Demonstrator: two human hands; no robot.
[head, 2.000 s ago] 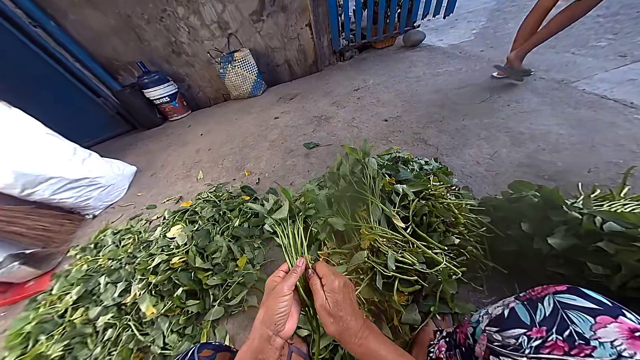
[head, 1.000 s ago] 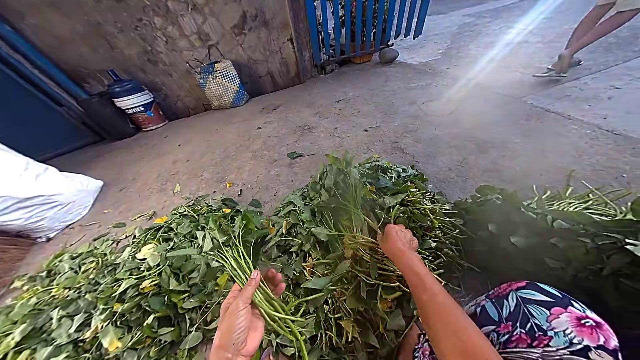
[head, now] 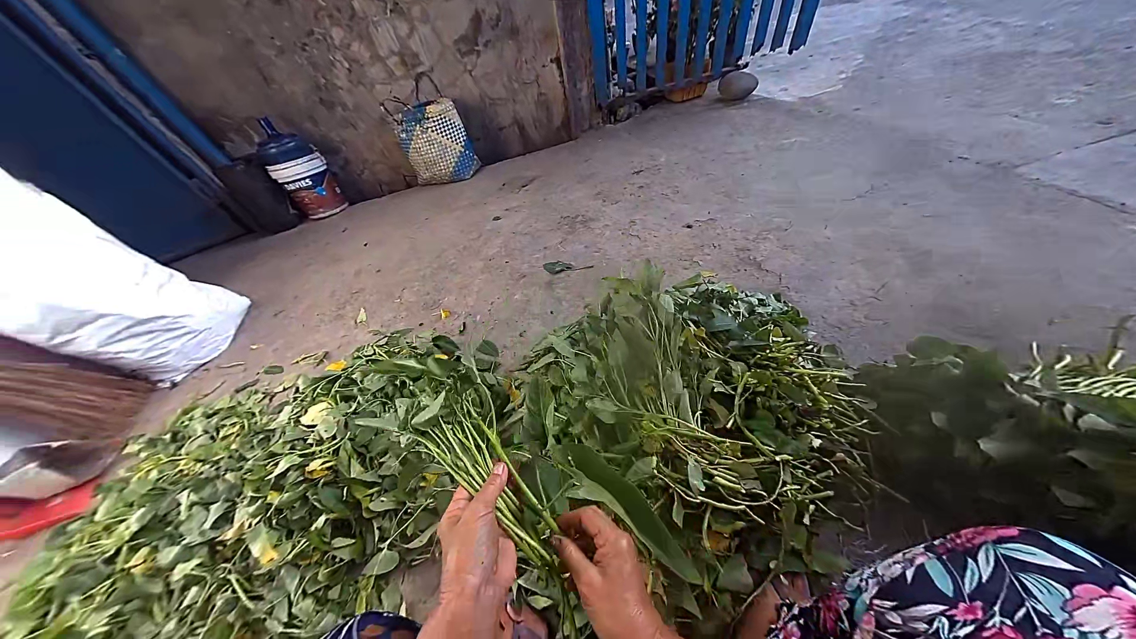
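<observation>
My left hand (head: 477,550) is closed around a bunch of leafy green stems (head: 475,444), its thumb lying along them. Close on its right, my right hand (head: 605,564) pinches a stem near the lower part of the bunch, beside a large green leaf (head: 635,515). Under and left of the hands spreads a heap of loose leaves (head: 240,497) with some yellow ones. Behind and right of them lies a thicker pile of leafy stems (head: 737,399), its cut ends toward the right. Another pile of greens (head: 967,426) is at the right edge, partly blurred.
A white sack (head: 115,284), a broom (head: 67,390) and a red object (head: 53,510) are at the left. A paint bucket (head: 306,182) and a woven bag (head: 437,142) stand by the wall. A blue slatted gate (head: 683,40) and a stone (head: 737,85) are farther back, across the concrete floor (head: 621,209).
My right hand has moved left from the stem pile to the bunch in my left hand. The walking person's legs, seen at the upper right before, are out of view.
</observation>
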